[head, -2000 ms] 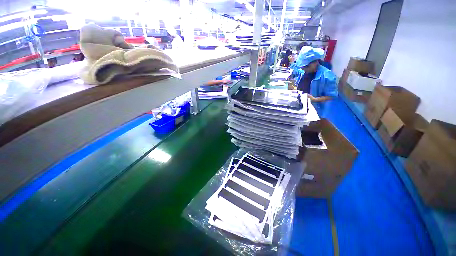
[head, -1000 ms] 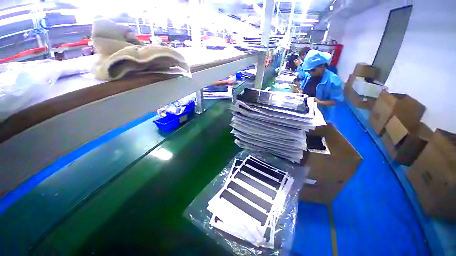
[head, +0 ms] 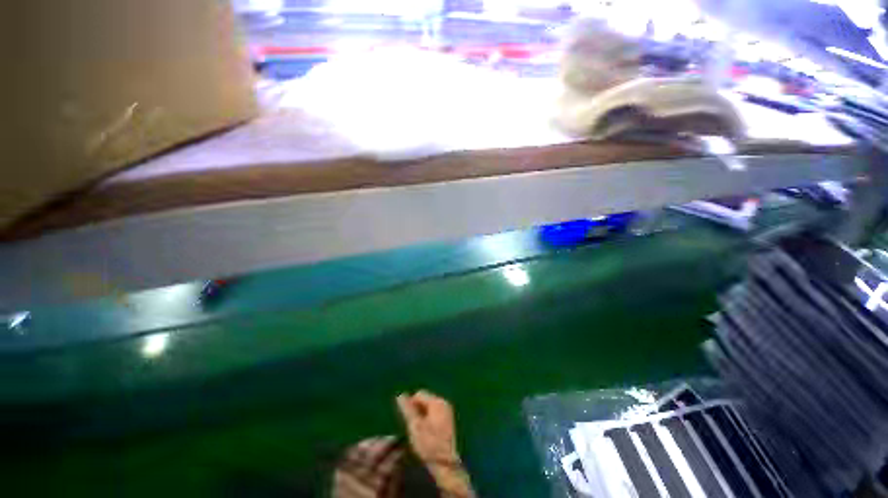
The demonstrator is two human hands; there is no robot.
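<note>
Black adhesive strips on white sheets (head: 672,452) lie on a clear plastic bag (head: 547,428) at the lower right. My right hand (head: 428,426) is at the bottom centre, left of the sheets and apart from them. Its fingers look curled; blur hides whether they hold anything. A blurred, striped-looking shape that appears to be my left hand (head: 370,469) is just left of it, cut off by the bottom edge. A tall pile of stacked panels (head: 813,350) leans at the right, behind the strip sheets, strongly blurred.
The green bench (head: 243,379) runs across below a raised shelf (head: 389,216). On the shelf are a cardboard box (head: 117,97) at the left and a beige cloth (head: 672,102). A blue bin (head: 584,231) and a small dark object (head: 210,290) are beyond the bench's middle seam.
The view has swung left, so the strip sheets and stacked panels now appear farther right. My hands and the shelf's cardboard box have come into view; the worker and floor boxes have left it.
</note>
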